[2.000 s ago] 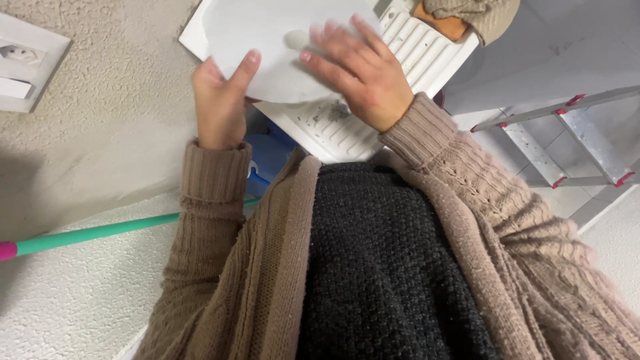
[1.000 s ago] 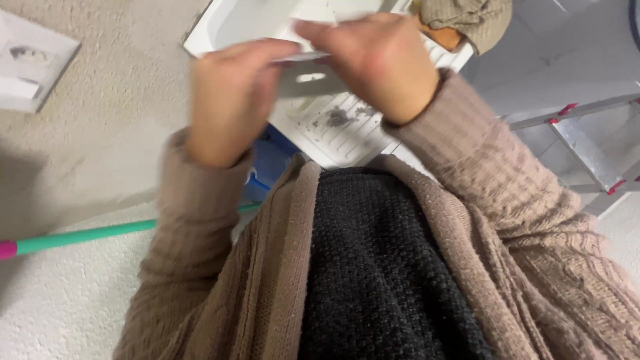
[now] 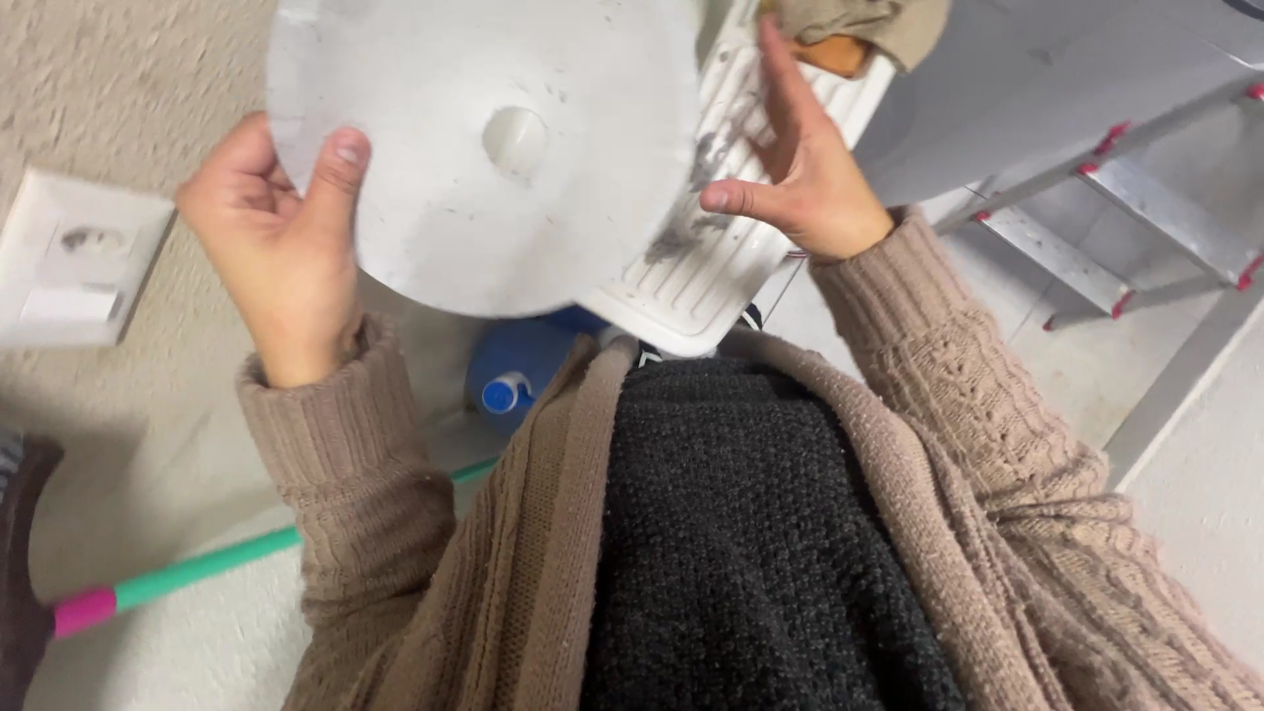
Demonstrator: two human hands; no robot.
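A round, pale disc (image 3: 444, 217), with a small round knob or recess near its middle, faces me in front of the white sink. My left hand (image 3: 281, 232) grips its left edge, thumb on the near face and fingers behind. To the right of the disc, my right hand (image 3: 805, 163) is apart from it, with thumb and fingers spread and nothing in them. Behind that hand lies the ribbed white drainboard (image 3: 711, 286), which bears dark grey smudges.
A beige cloth (image 3: 894, 25) and an orange thing (image 3: 834, 54) lie at the drainboard's far end. An aluminium ladder (image 3: 1057, 252) stands at right. A blue container (image 3: 509, 380) is below, a green pole (image 3: 207, 568) at lower left, and a wall socket (image 3: 84, 257) at left.
The disc was edge-on between both hands one second ago; its broad face now shows. My right hand has come off it and moved to the right.
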